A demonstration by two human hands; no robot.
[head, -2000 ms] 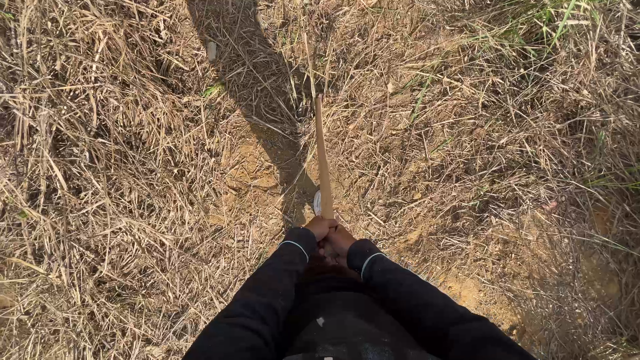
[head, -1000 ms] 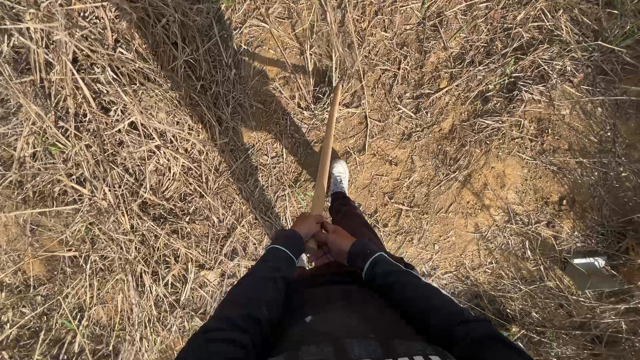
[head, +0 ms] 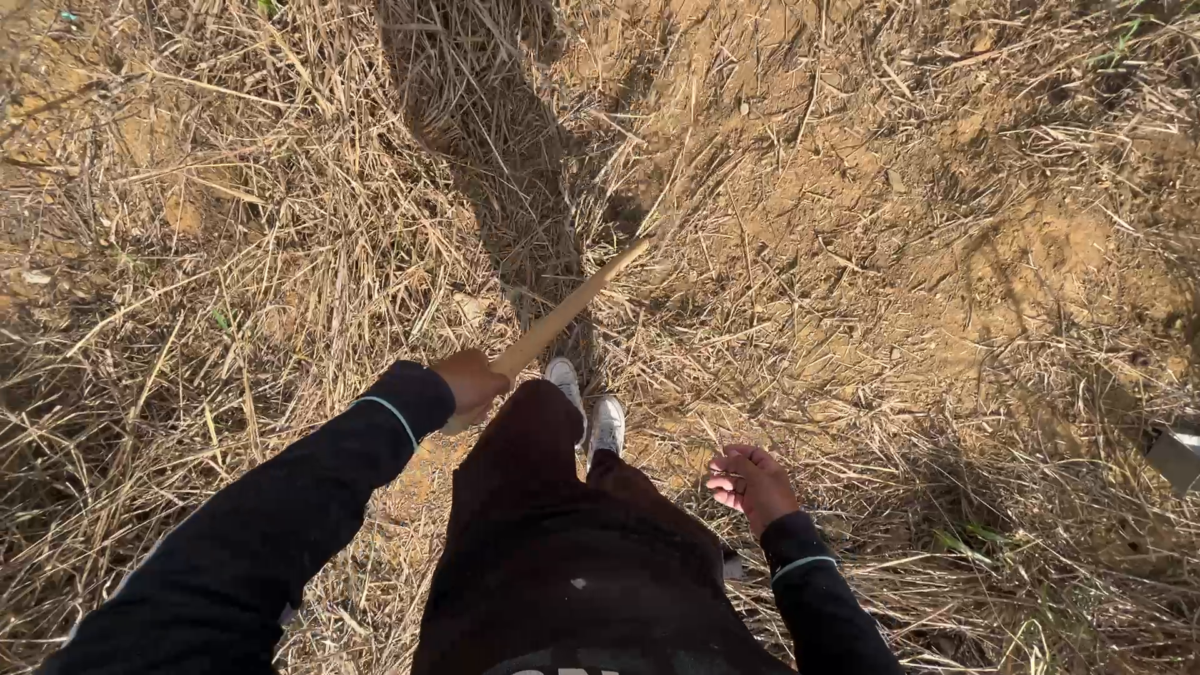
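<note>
My left hand (head: 472, 382) is closed around a light wooden handle (head: 562, 314), which slants up and to the right over dry grass. A short pale end of it shows below the fist, and its upper tip is near a patch of bare soil. Out to the right, my right hand (head: 753, 483) is off the handle, its fingers loosely curled; whether a thin dark thing at the fingers is held or is only shadow, I cannot tell. Two white shoes (head: 607, 427) stand on the ground between the hands, below the handle.
Dry cut grass (head: 328, 187) lies thick on the left. Sandy bare soil (head: 1022, 253) with scattered stalks spreads on the right. A grey box-like object (head: 1176, 459) sits at the far right edge. A long body shadow falls across the grass above the shoes.
Both hands were together on the wooden handle; my right hand has let go and moved right. My left hand has moved left, and the handle now slants more. Both shoes now show.
</note>
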